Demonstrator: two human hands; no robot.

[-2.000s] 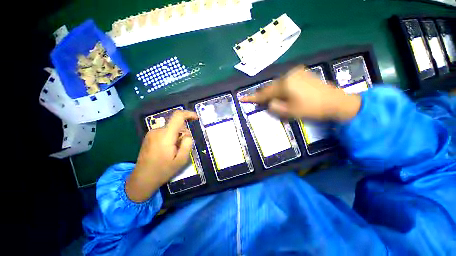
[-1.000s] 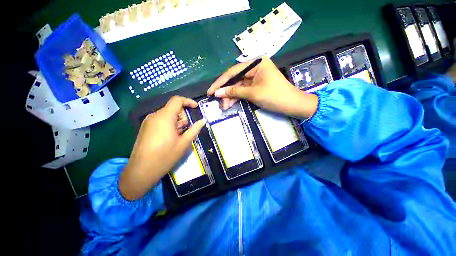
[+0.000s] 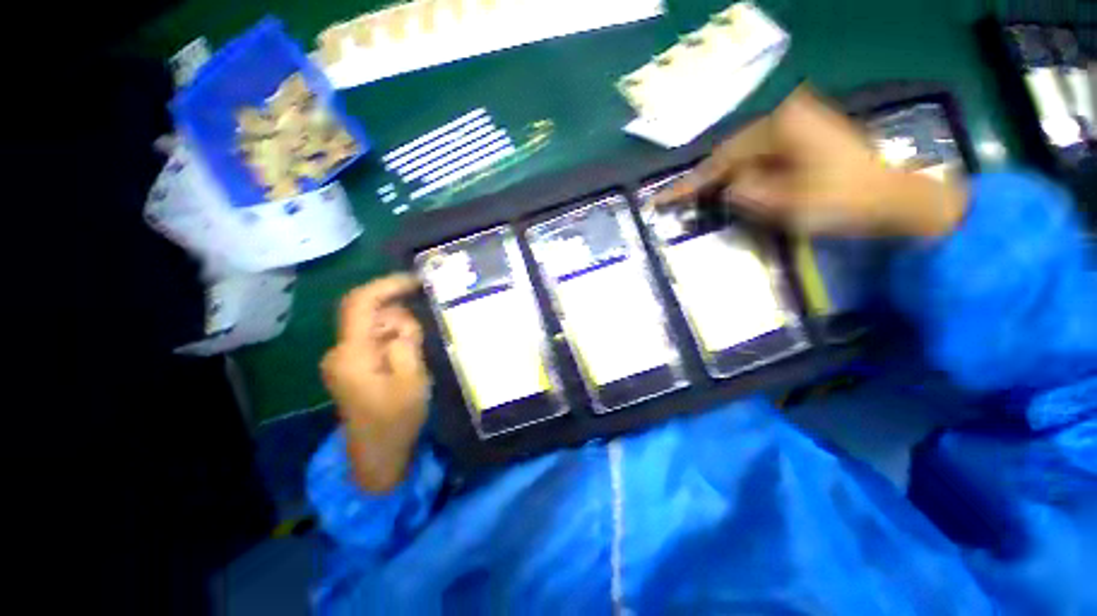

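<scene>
Several phone mid-frame assemblies lie side by side in a black foam tray; the leftmost one [image 3: 493,331] is uncovered, with a dark upper end and a large white area. My left hand [image 3: 383,355] is off the tray's left end, blurred, fingers curled; whether it holds anything cannot be told. My right hand [image 3: 800,175] is over the upper ends of the third and fourth assemblies, fingertips at the top of the third assembly [image 3: 728,289]. A dark thing shows under its fingers, too blurred to tell as tweezers.
A blue bin [image 3: 259,120] with tan scraps stands at upper left, with used white strips [image 3: 283,229] under it. White dots on a sheet [image 3: 451,157], a long release liner strip [image 3: 481,42] and a short liner piece [image 3: 710,78] lie behind the tray. Another tray [image 3: 1041,96] is at right.
The view has shifted, so the bench sits further right. My left hand has left the leftmost assembly for the tray's left side. My right hand has moved right from the second assembly.
</scene>
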